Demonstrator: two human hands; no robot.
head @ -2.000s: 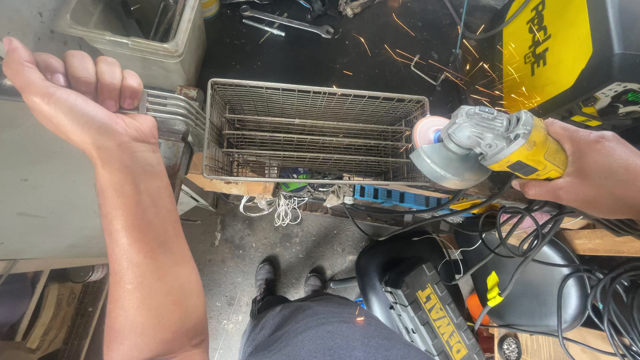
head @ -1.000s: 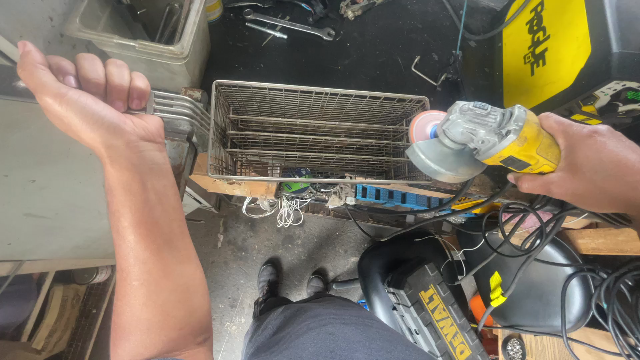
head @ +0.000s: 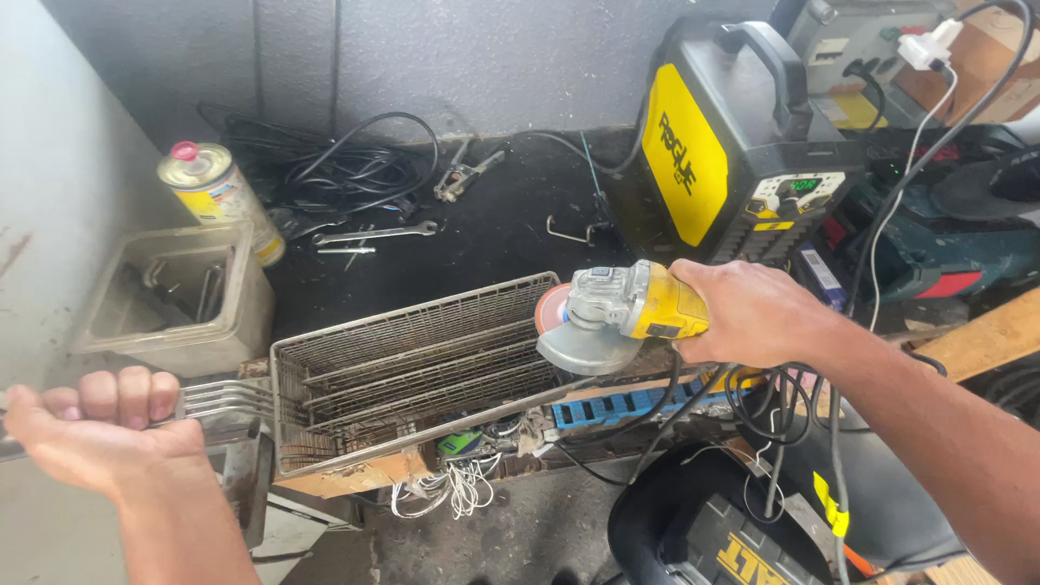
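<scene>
A rectangular wire mesh basket with lengthwise wire dividers lies at the bench's front edge, tilted in the view. My left hand grips the end of its metal rod handle at the left. In my right hand is a yellow and grey angle grinder, held by its body. The grinder's reddish disc and metal guard are at the basket's right end. Whether the disc touches the wire cannot be told. No sparks show.
Behind the basket lie a combination wrench, a clamp and coiled black cable. A plastic tub and a can stand left. A yellow and black welding machine stands behind the grinder. Cables hang by my right forearm.
Sparks flew right of the basket about two seconds ago; none show now. The view has swung upward and turned, so the basket appears slanted. Both hands keep their holds.
</scene>
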